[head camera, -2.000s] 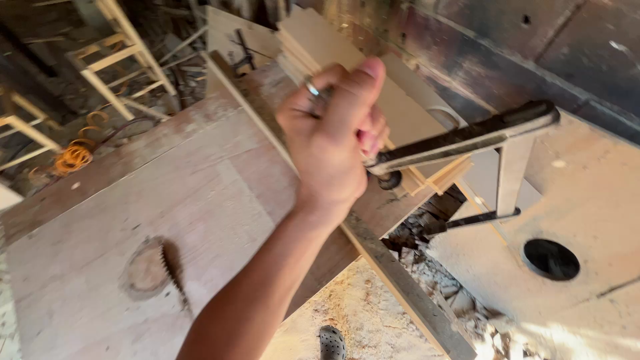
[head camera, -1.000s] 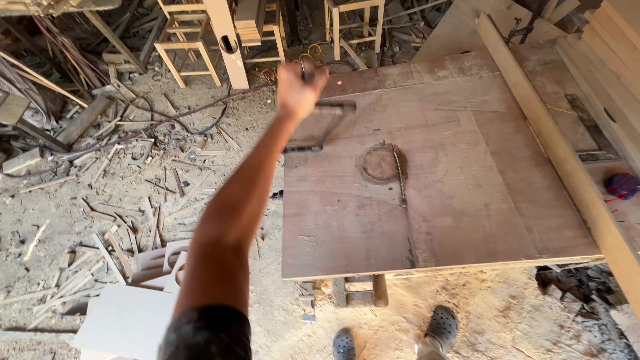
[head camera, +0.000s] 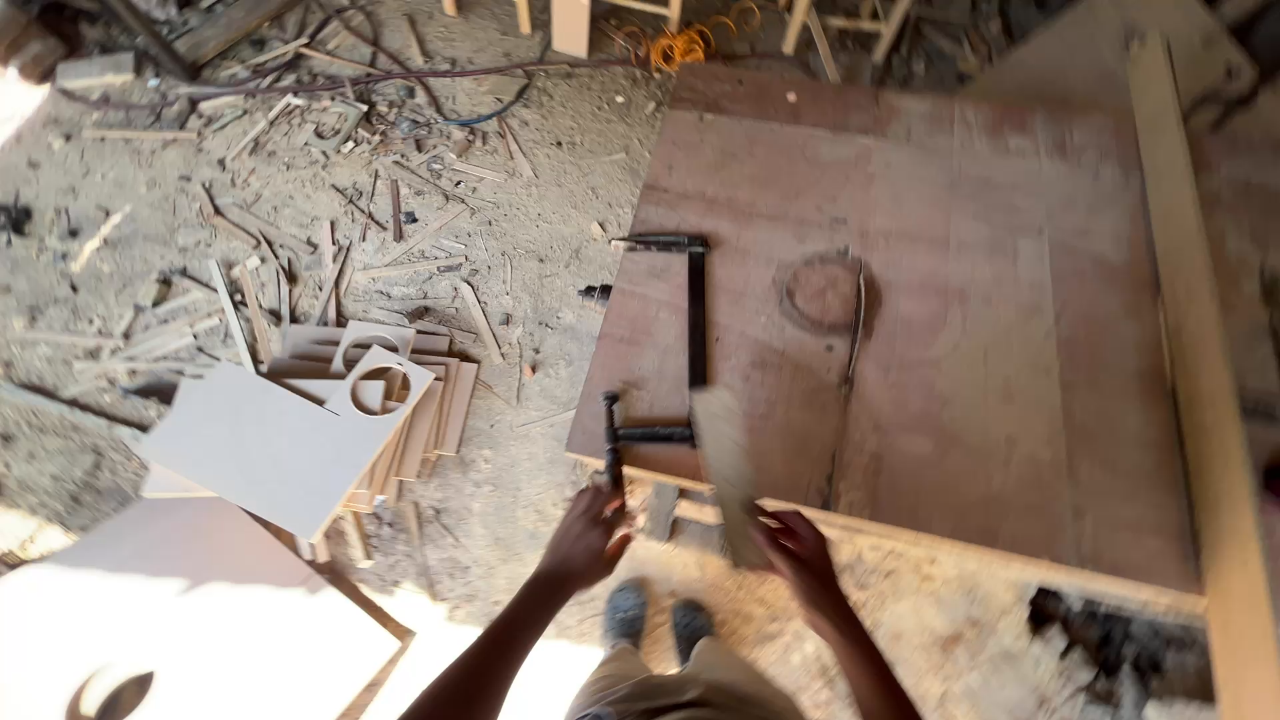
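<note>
My left hand [head camera: 585,540] is closed around the lower end of a dark metal F-clamp [head camera: 697,320], which lies on the left part of a plywood table top [head camera: 980,420]. In my right hand [head camera: 800,560], at the table's near edge, is a thin pale wooden strip [head camera: 728,470], slightly blurred and tilted. Its upper end is beside the clamp bar. Right of the clamp, a circular saw blade [head camera: 857,310] stands up through a slot in the table top, next to a round mark. Whether the blade turns, I cannot tell.
A long wooden board [head camera: 1200,380] lies along the table's right side. Stacked panels [head camera: 280,430], some with round holes, stand at left near a larger white panel [head camera: 180,590]. Wood offcuts [head camera: 330,270], a cable [head camera: 400,75] and an orange coiled hose [head camera: 680,45] lie on the floor.
My left hand, with the clamp, has come from the table's far left corner toward its near edge. My right hand and the wooden strip have come into view. The view has swung left since the oldest frame.
</note>
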